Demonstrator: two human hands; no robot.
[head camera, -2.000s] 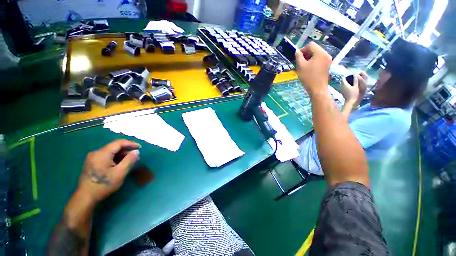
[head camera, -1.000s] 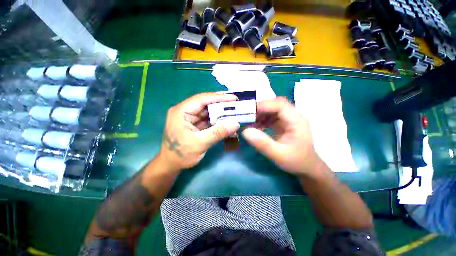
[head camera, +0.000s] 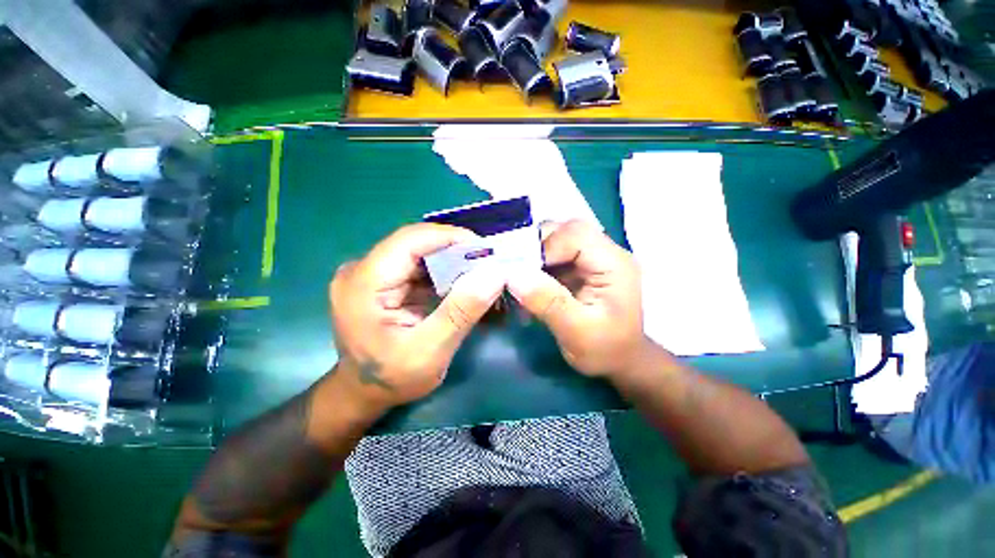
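Observation:
A housing shell (head camera: 480, 257) is held above the green mat, pale silver face with a small dark slot toward me and a black part along its top. My left hand (head camera: 398, 305) grips its left side, thumb on the pale face. My right hand (head camera: 584, 294) grips its right side, thumb near the lower edge. Both thumbs nearly meet below the slot. The fingers behind the shell are partly hidden. Two white sheets lie on the mat, a slanted one (head camera: 507, 164) behind the shell and a straighter one (head camera: 687, 251) to the right.
A clear blister tray (head camera: 164, 316) with pale-and-black housings stands at left. Loose housings (head camera: 475, 49) lie on the yellow-orange board (head camera: 676, 65), with more grouped at its right. A black heat gun (head camera: 873, 207) with a cord is at right. Blue fabric (head camera: 966, 409) shows at the right edge.
Since two seconds ago the view has turned down and both hands have come together on the shell. Since one second ago the shell has tilted and my right thumb has moved in against it.

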